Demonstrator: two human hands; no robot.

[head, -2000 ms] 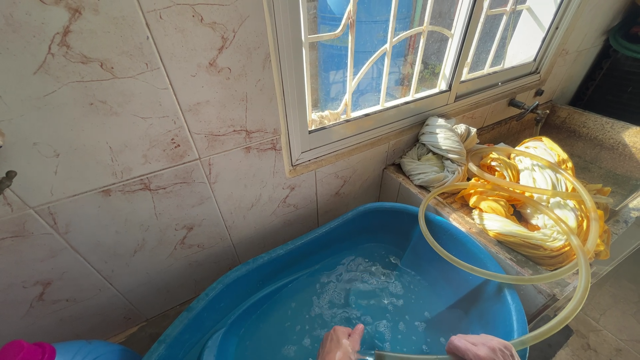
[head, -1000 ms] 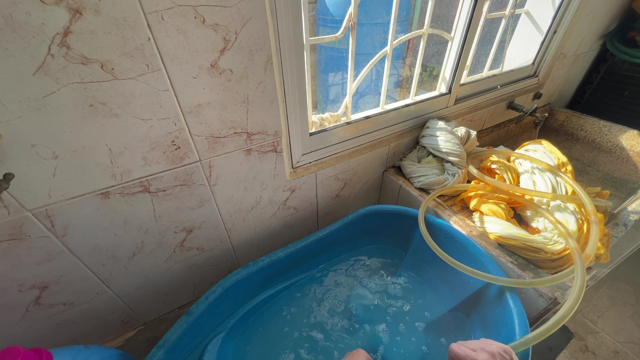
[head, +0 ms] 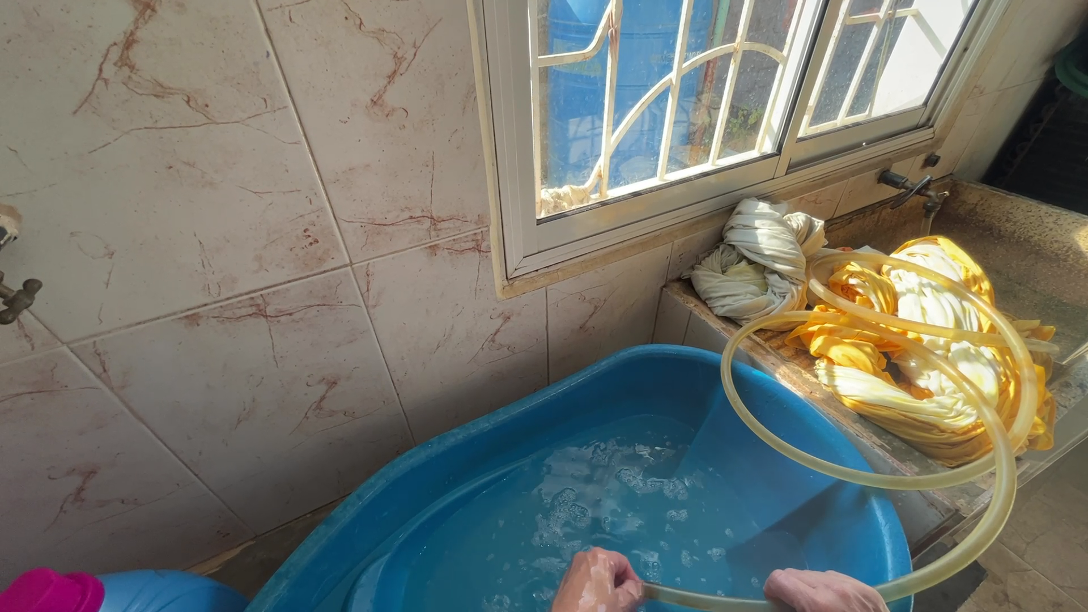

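Note:
At the bottom of the head view, my left hand (head: pixel 598 581) is closed around a translucent yellowish hose (head: pixel 986 544) near the middle of a blue plastic tub (head: pixel 646 361). My right hand (head: pixel 820 590) grips the same hose farther right, over the tub's right side. Bubbly water (head: pixel 586 501) lies in the tub. From my right hand the hose curves up in loops over twisted yellow and white wet cloth (head: pixel 918 382) on the sink's edge. The hose's left end is hidden at my left hand.
A stone sink (head: pixel 1020 229) with a metal tap (head: pixel 914 189) stands at the right. Twisted pale cloth (head: pixel 756 259) lies on its near corner. Above the tub is a barred window (head: pixel 663 200) in a tiled wall. A blue container with a pink cap (head: pixel 53 591) is at the lower left.
My left hand, barely in view one second ago, has come back up over the tub, with the hose stretch between my hands visible again. The looped hose and cloths stay in place.

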